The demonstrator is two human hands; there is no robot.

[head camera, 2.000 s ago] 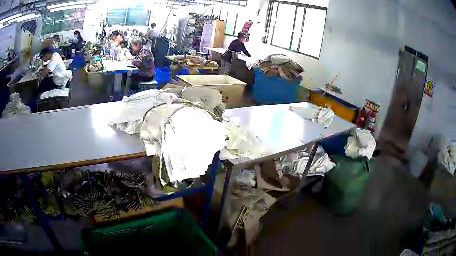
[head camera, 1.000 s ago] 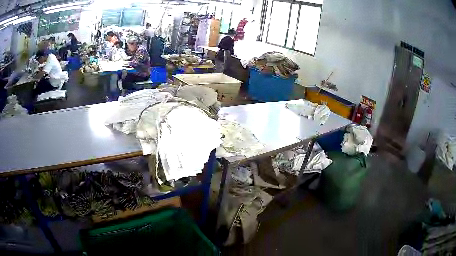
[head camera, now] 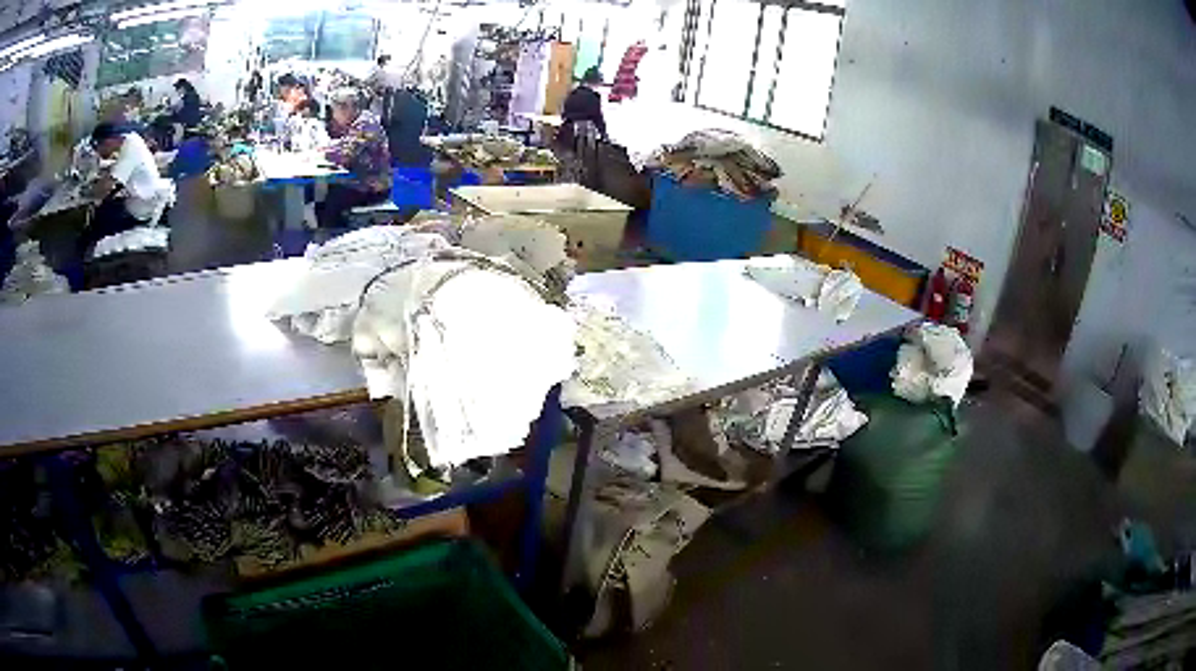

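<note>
Neither of my hands is in view. A large heap of white garment pieces [head camera: 485,354] lies over the worktable [head camera: 158,341] in front of me and hangs down past its front edge. Flatter pale pieces [head camera: 617,361] lie to the right of the heap. A small white piece [head camera: 837,291] lies at the table's far right end. A green basket [head camera: 380,610] stands below, in front of the table.
Dark bundles [head camera: 249,505] and beige cloth [head camera: 643,551] lie under the tables. A green sack [head camera: 898,472] with white cloth on top stands at the right end. Behind are a beige bin [head camera: 544,216], a blue bin [head camera: 708,220] and several seated people. A door [head camera: 1053,249] is at right.
The view has shifted slightly, so the tables sit a little further left and higher. The person standing at the back near the window has moved left. The white heap has not moved.
</note>
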